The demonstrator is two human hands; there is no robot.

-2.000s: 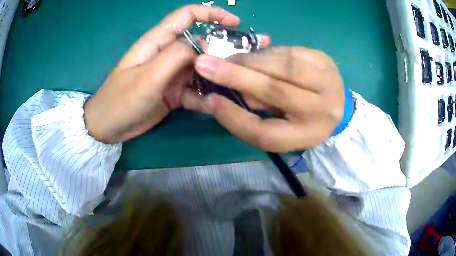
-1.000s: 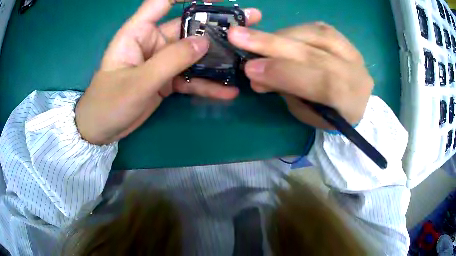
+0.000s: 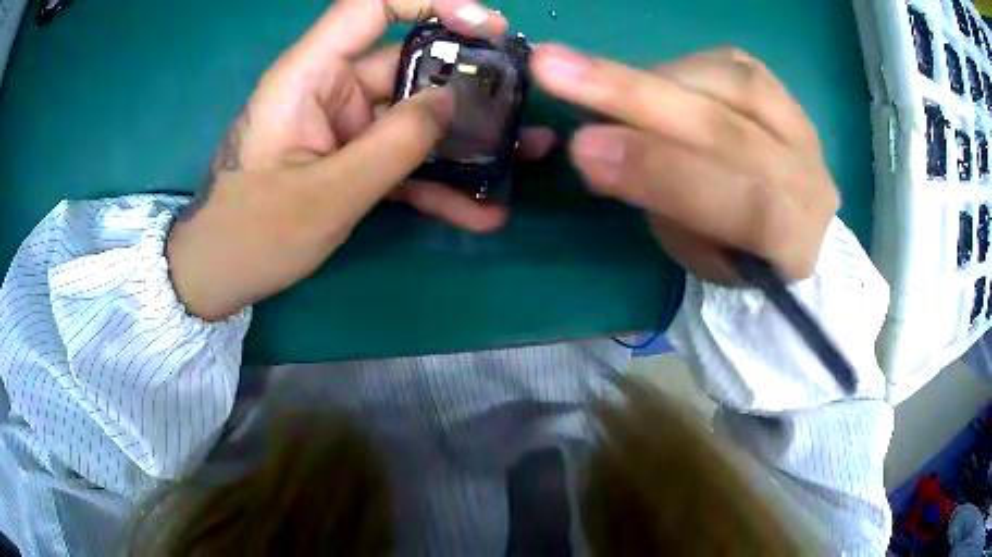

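A black rounded-square watch housing [image 3: 479, 120] is held above the green mat, its open inside facing me, with a dark grey centre and a small white patch near its top left. My left hand [image 3: 315, 152] grips it, the thumb over its left inner part and fingers around its top and behind it. My right hand [image 3: 707, 152] is just right of the housing, blurred, and holds black tweezers [image 3: 800, 321]. Their rear end sticks out below the hand; their tips cannot be made out.
A white tray [image 3: 903, 218] with rows of black units stands at the right edge. A dark piece [image 3: 49, 10] lies at the top left corner of the green mat [image 3: 457, 305]. A thin blue cord hangs by my right cuff.
The housing first was tilted between both hands, then turned face-up in my left hand. Over the last second it has tilted slightly, and my right hand has moved a little right, off it.
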